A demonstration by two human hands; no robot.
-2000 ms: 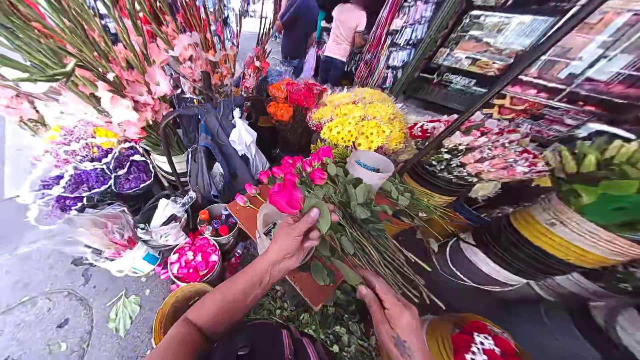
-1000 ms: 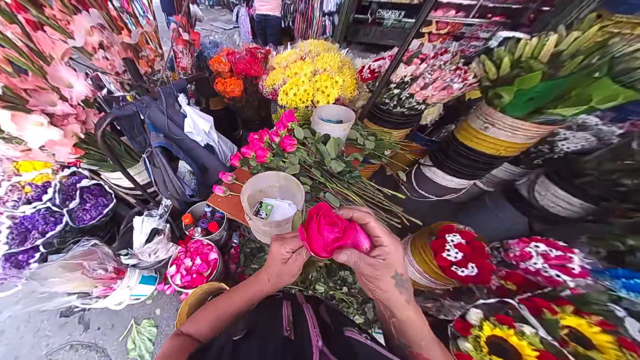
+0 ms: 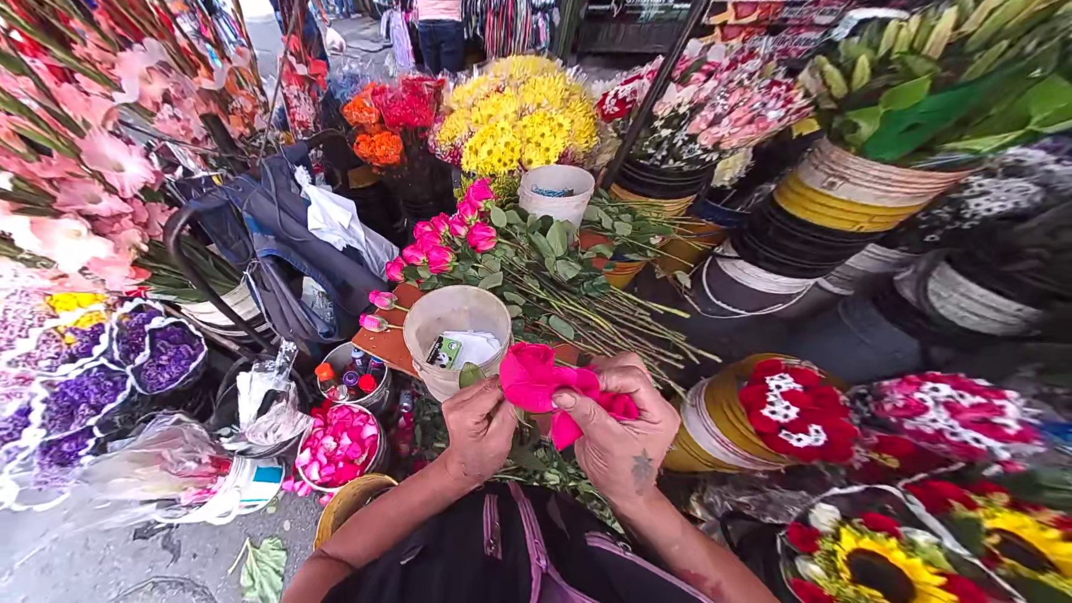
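A hot-pink rose (image 3: pixel 529 377) is between my hands, above my lap. My left hand (image 3: pixel 481 423) pinches it just below the bloom, where a green leaf shows. The fingers of my right hand (image 3: pixel 626 412) are closed on loose, bent-back pink petals (image 3: pixel 615 405) at the bloom's right side. Right behind my hands stands a whitish plastic bucket (image 3: pixel 456 322) with a green-and-black packet and white paper inside. Beyond it, long-stemmed pink roses (image 3: pixel 442 239) lie in a pile with their stems toward the right. The rose's own stem is mostly hidden.
A bucket of pink petals (image 3: pixel 339 444) and one with small bottles (image 3: pixel 356 377) stand left. A small white tub (image 3: pixel 557 193) sits behind the roses. Yellow daisy-like flowers (image 3: pixel 519 117) rise further back. A red-and-white arrangement (image 3: pixel 796 410) and sunflowers (image 3: pixel 892 569) stand right; a person (image 3: pixel 440 33) is far back.
Two seconds ago my left hand held the rose over the bucket, with my right hand apart at the stems. Now both hands hold it in front of the bucket, and petals are bent or pulled aside.
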